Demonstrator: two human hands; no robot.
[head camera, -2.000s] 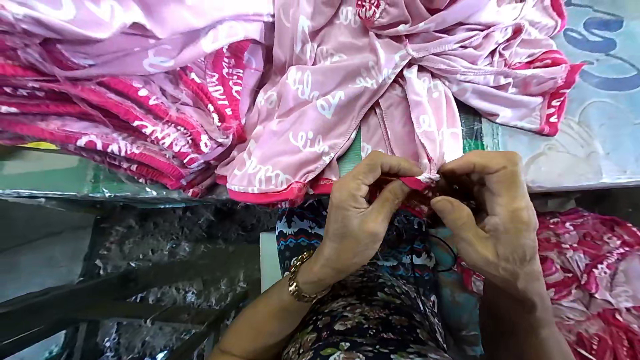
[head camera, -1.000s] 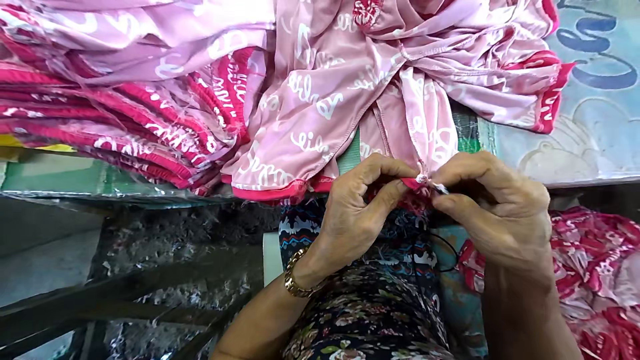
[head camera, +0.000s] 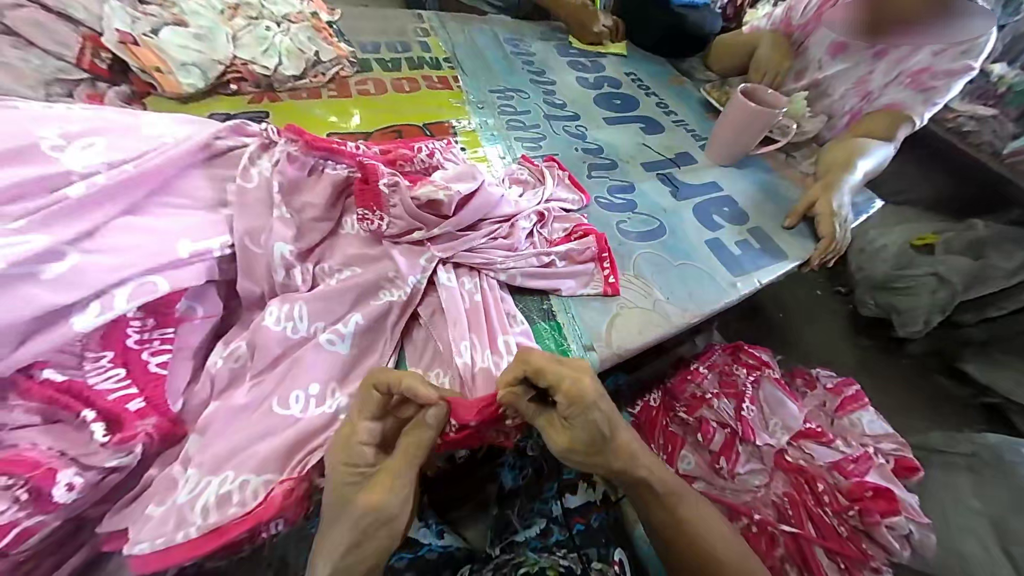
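Note:
A pink garment (head camera: 320, 304) with white printed lettering and red trim lies spread on the table and hangs over its near edge. Near that edge, my left hand (head camera: 388, 448) pinches one end of the garment's red hem (head camera: 472, 412) between thumb and fingers. A short way to the right, my right hand (head camera: 564, 412) pinches the same hem, with its fingertips curled in. The red band runs between the two hands, above my lap. Part of the hem is hidden behind my fingers.
Similar pink garments (head camera: 88, 432) are piled at the left, and white and orange cloth (head camera: 232, 40) at the back left. A printed tarpaulin (head camera: 680, 160) covers the table. A pink mug (head camera: 744, 124) stands near another person (head camera: 872, 88). Red and pink cloth (head camera: 784, 456) is heaped lower right.
The view has swung up and to the right, bringing the mug and other people in. My hands have moved from a bunched white-and-red bit of cloth to a stretch of red hem, farther apart.

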